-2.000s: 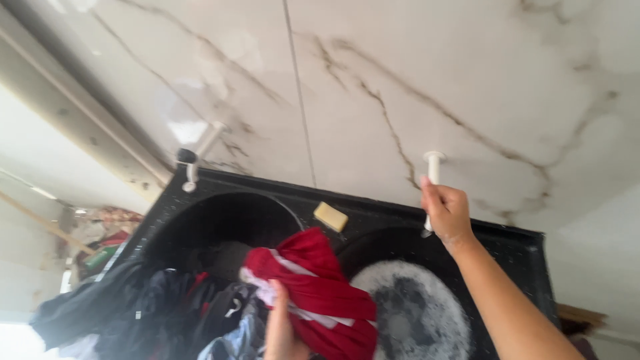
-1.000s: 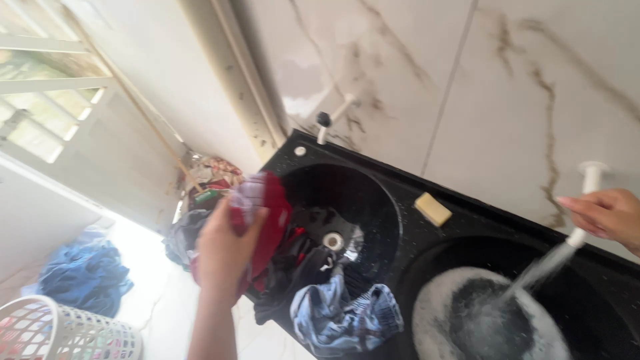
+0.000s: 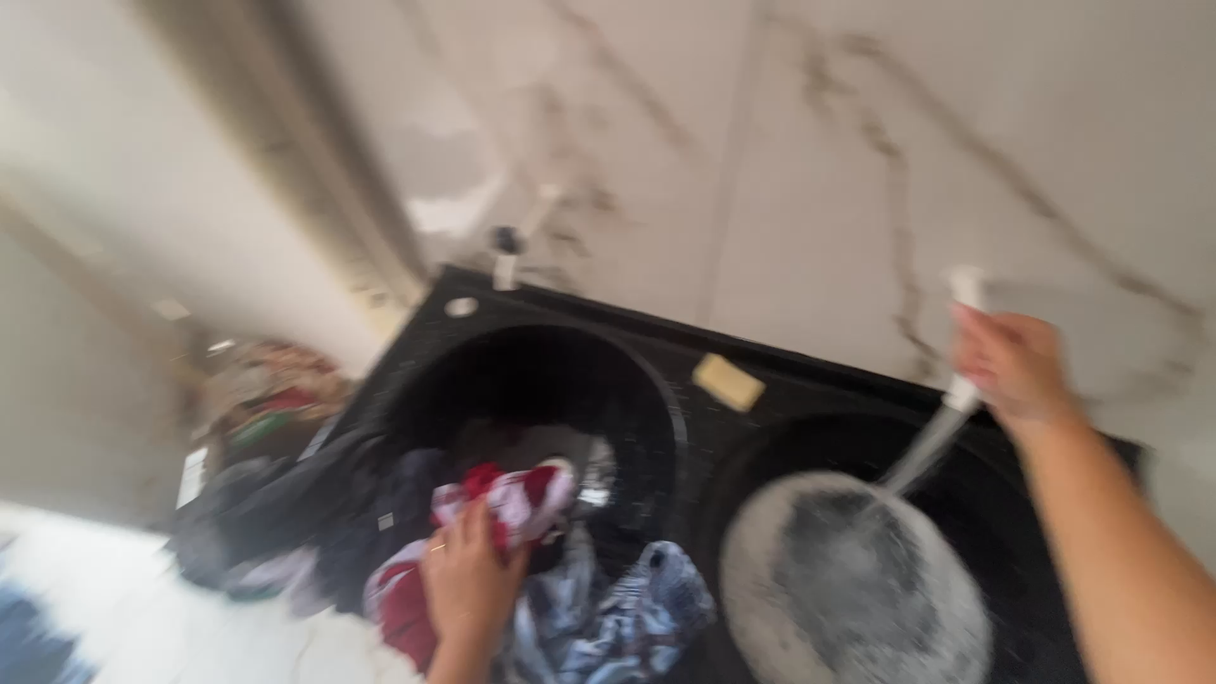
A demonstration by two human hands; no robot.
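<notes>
My left hand (image 3: 473,570) is on a red and white cloth garment (image 3: 522,499) at the near side of the left basin (image 3: 679,427); blur hides how firmly it grips. My right hand (image 3: 1012,366) is closed around a white faucet (image 3: 964,385) on the wall. From the spout a stream of water (image 3: 921,456) runs into the right basin (image 3: 817,432), where foamy water (image 3: 855,579) stands. A pale yellow bar of soap (image 3: 729,382) lies on the black ledge between the basins. Blue patterned cloth (image 3: 636,617) lies right of my left hand.
Dark clothes (image 3: 332,513) hang over the left edge of the black double sink (image 3: 589,309). A second faucet (image 3: 508,252) is on the wall behind the left basin. A pile of mixed cloth (image 3: 275,389) stands further left. A marbled wall (image 3: 807,237) rises behind the sink.
The red garment, held up over the left basin's near side earlier, is now lower among the clothes. Water runs from the right faucet, as one second ago; none was plain two seconds ago.
</notes>
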